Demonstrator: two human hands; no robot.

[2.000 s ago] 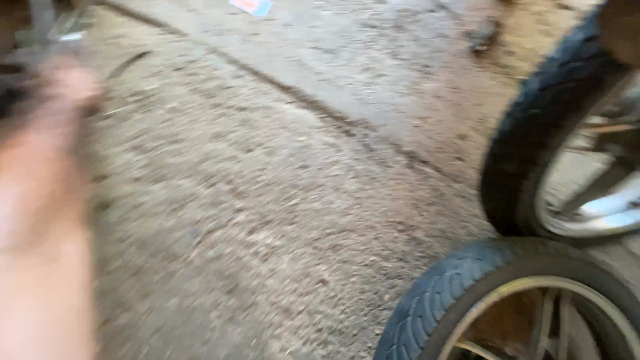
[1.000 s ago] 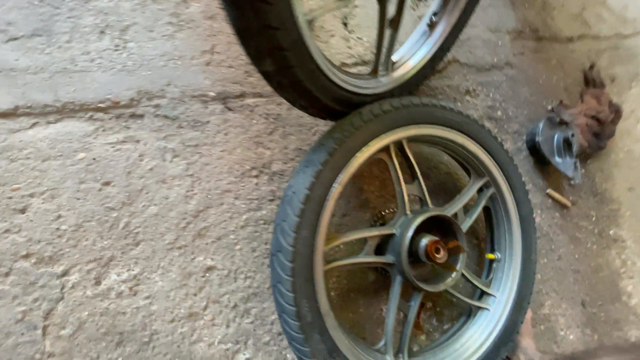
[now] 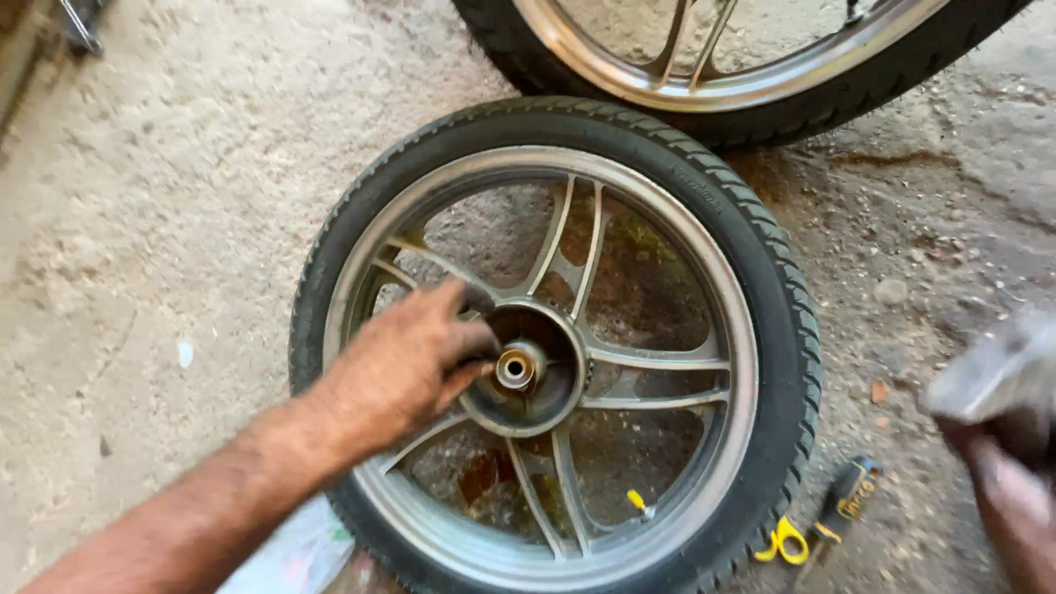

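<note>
A motorcycle wheel with a cast alloy rim [image 3: 747, 388] and black tire lies flat on the concrete floor. My left hand [image 3: 412, 351] is over its hub [image 3: 569, 396], fingers bent beside the metal bushing [image 3: 515, 369] at the centre; whether the fingers hold anything cannot be made out. At the right edge my right hand [image 3: 1011, 487], blurred, holds a clear plastic bag [image 3: 994, 371]. A yellow-capped valve stem [image 3: 636, 500] shows on the inner rim. The underside of the wheel is hidden.
A second motorcycle wheel [image 3: 734, 95] touches or overlaps the far side of the first. A screwdriver [image 3: 850, 495] and yellow-handled scissors [image 3: 784, 542] lie near the tire at lower right. A plastic bag [image 3: 297, 553] is at lower left. A metal object [image 3: 81, 29] is at upper left.
The view has shifted strongly onto the wheel. Both hands are now in view, the left over the hub and the right with a plastic bag; one second ago neither was plainly seen.
</note>
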